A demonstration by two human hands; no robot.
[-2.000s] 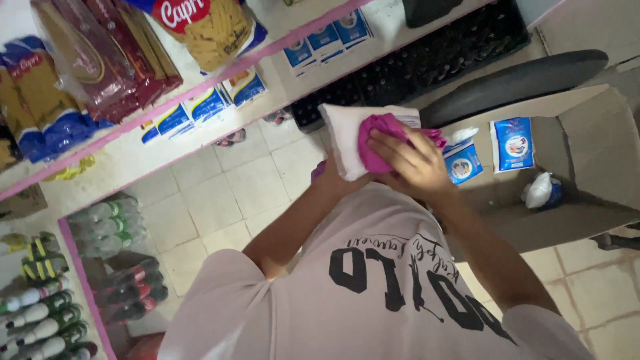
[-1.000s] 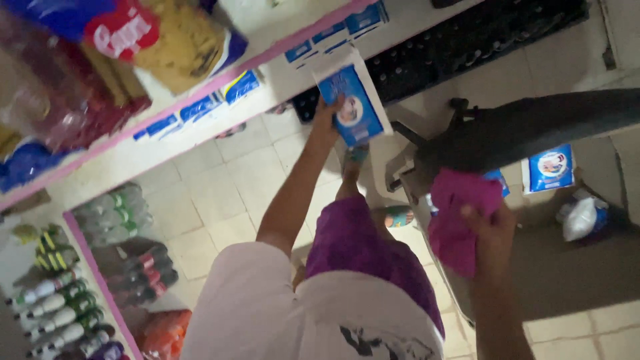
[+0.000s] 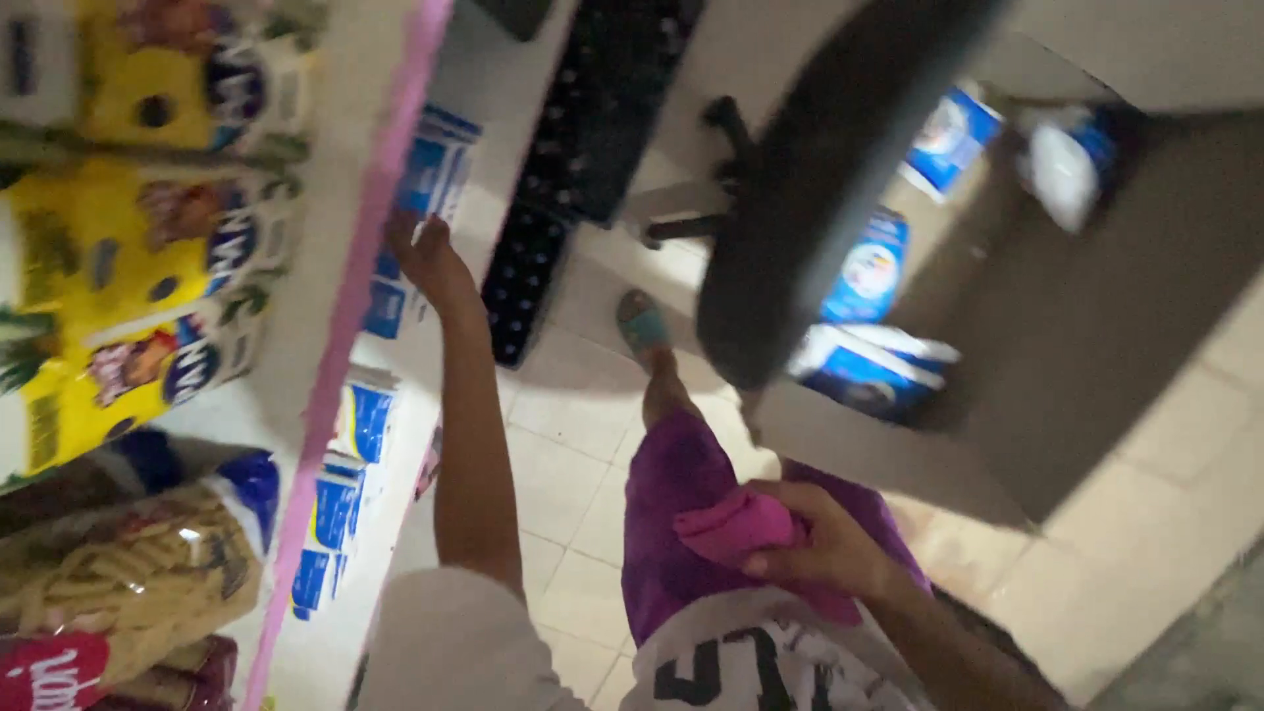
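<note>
My left hand [image 3: 427, 259] reaches onto the shelf at the upper left, at a group of blue-and-white packets [image 3: 434, 168]. Its fingertips are partly hidden at the pink shelf edge, and I cannot tell whether it grips a packet. In my right hand [image 3: 825, 543], low at centre right, is a crumpled pink cloth [image 3: 741, 528], held in front of my purple shorts. Several blue-and-white packets lie in the open cardboard box at the right, one of them a blue packet [image 3: 869, 267] near the box's left side.
Yellow PAN flour bags [image 3: 148, 237] and a bag of pasta [image 3: 138, 583] stand on the upper shelf at the left. The pink shelf edge [image 3: 346, 336] runs down beside them. A black perforated rack [image 3: 523, 276] and a dark chair [image 3: 820, 188] are ahead, with tiled floor between.
The blue-and-white packet in my left hand a second ago no longer shows there; that hand is now at the shelf packets. The pink cloth remains in my right hand. The view has turned strongly.
</note>
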